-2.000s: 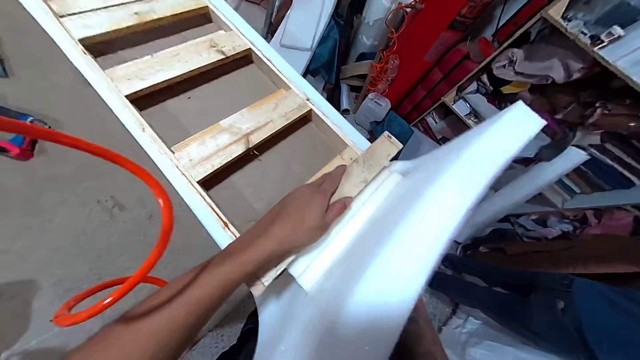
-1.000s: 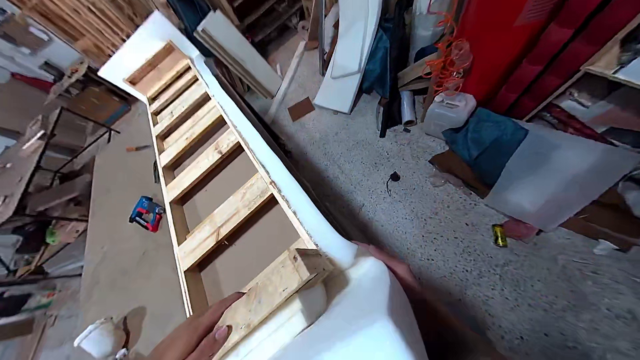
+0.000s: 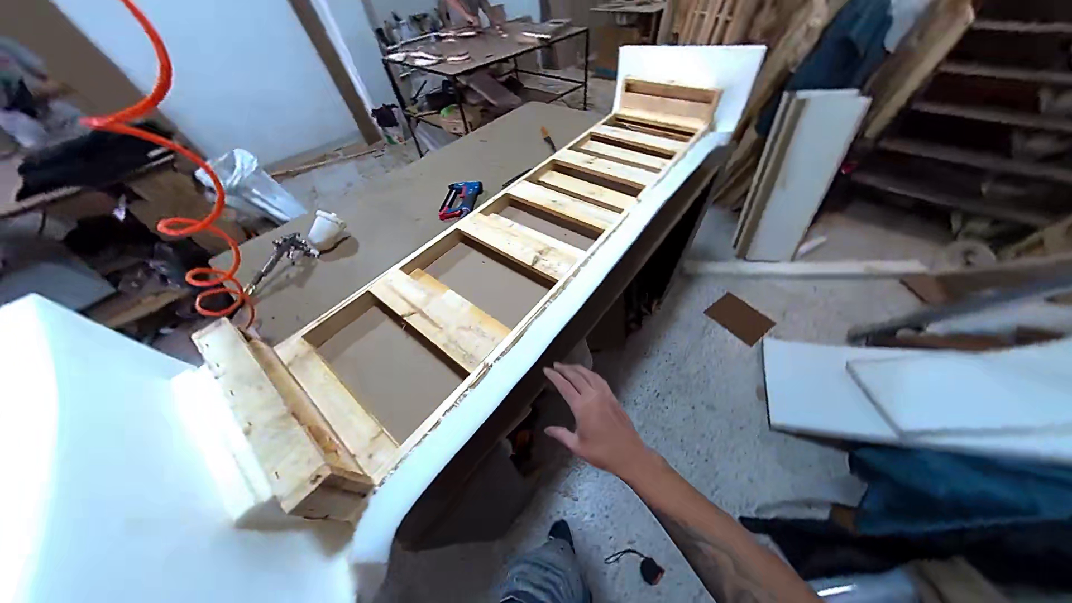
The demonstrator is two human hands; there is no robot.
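Note:
A long wooden slatted frame (image 3: 435,322) lies on the work table, with white foam (image 3: 536,335) along its near side edge. At its near end a wooden block (image 3: 268,419) stands against a large white foam sheet (image 3: 92,469); at the far end another foam piece (image 3: 691,71) stands up. My right hand (image 3: 595,414) is beside the frame's near long side, fingers spread, holding nothing and apart from the foam. My left hand is out of view. On the table beyond the frame are a blue and red staple gun (image 3: 460,200) and a spray gun with a white cup (image 3: 325,230).
A coiled orange air hose (image 3: 213,197) hangs at the left, by the spray gun. A tool with an orange handle (image 3: 547,138) lies farther along the table (image 3: 377,201). White boards (image 3: 913,389) and a brown piece (image 3: 739,318) are on the floor at right, a tape measure (image 3: 650,571) near my foot.
My left hand, earlier on the wooden end block, has left the view. My right hand, at the white foam one second ago, is now off it in the air. The view has swung widely.

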